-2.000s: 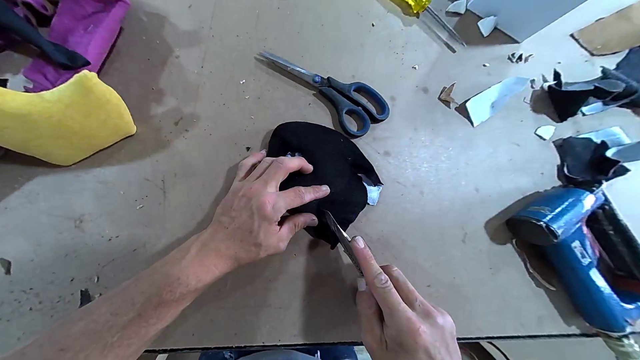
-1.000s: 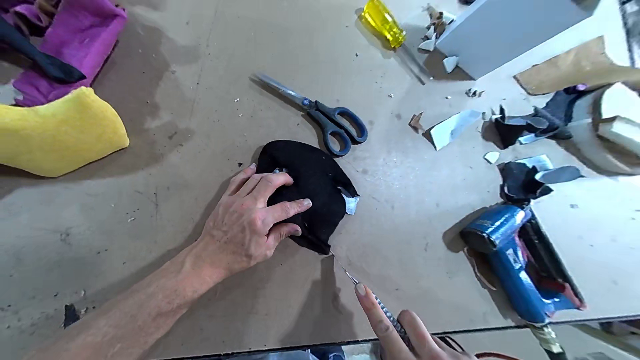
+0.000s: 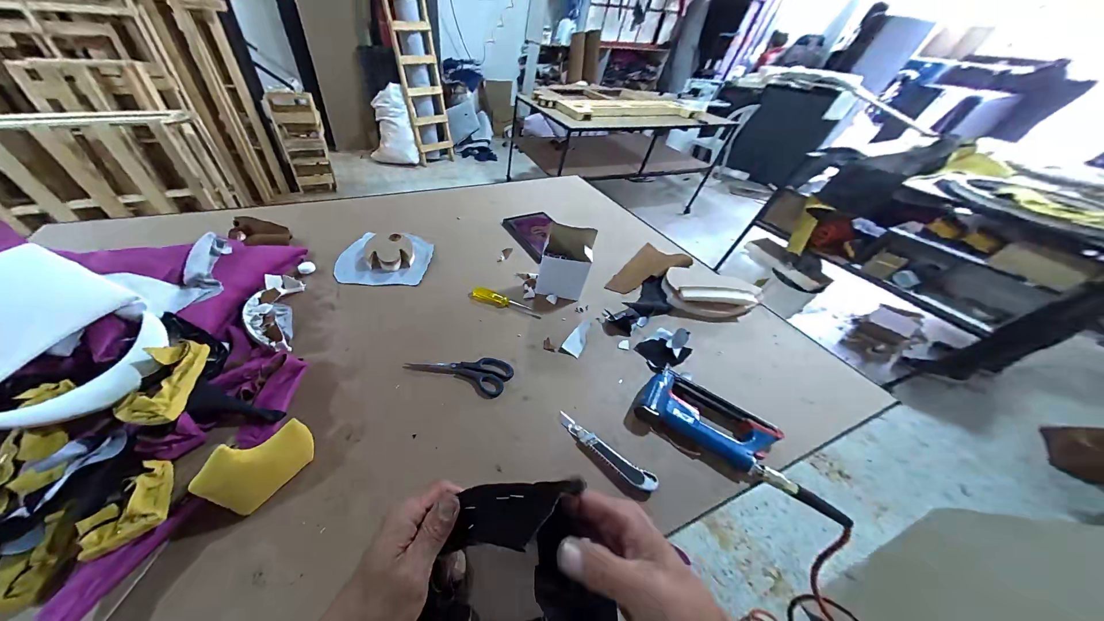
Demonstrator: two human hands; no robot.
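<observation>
A piece covered in black fabric [image 3: 509,513], with staples along its upper edge and a brownish opening in its middle, is held near the table's front edge. My left hand [image 3: 410,548] grips its left side, thumb on top. On its right side, the thumb and fingers of my right hand [image 3: 634,561] are closed. A snap-blade utility knife [image 3: 611,457] lies on the table just beyond my right hand. Black-handled scissors [image 3: 470,373] rest farther up, and a blue pneumatic staple gun [image 3: 703,423] with a hose lies to the right.
Magenta, yellow and white fabric and foam scraps [image 3: 207,362] are heaped at the left. Beyond the scissors are a yellow-handled screwdriver [image 3: 500,300], a small white box [image 3: 565,263] and torn scraps [image 3: 576,338]. The table's right edge [image 3: 811,341] runs diagonally.
The view has swung up widely. The utility knife, in my right hand earlier, now lies on the table. Both hands now hold the black piece, which earlier lay on the table under my left hand.
</observation>
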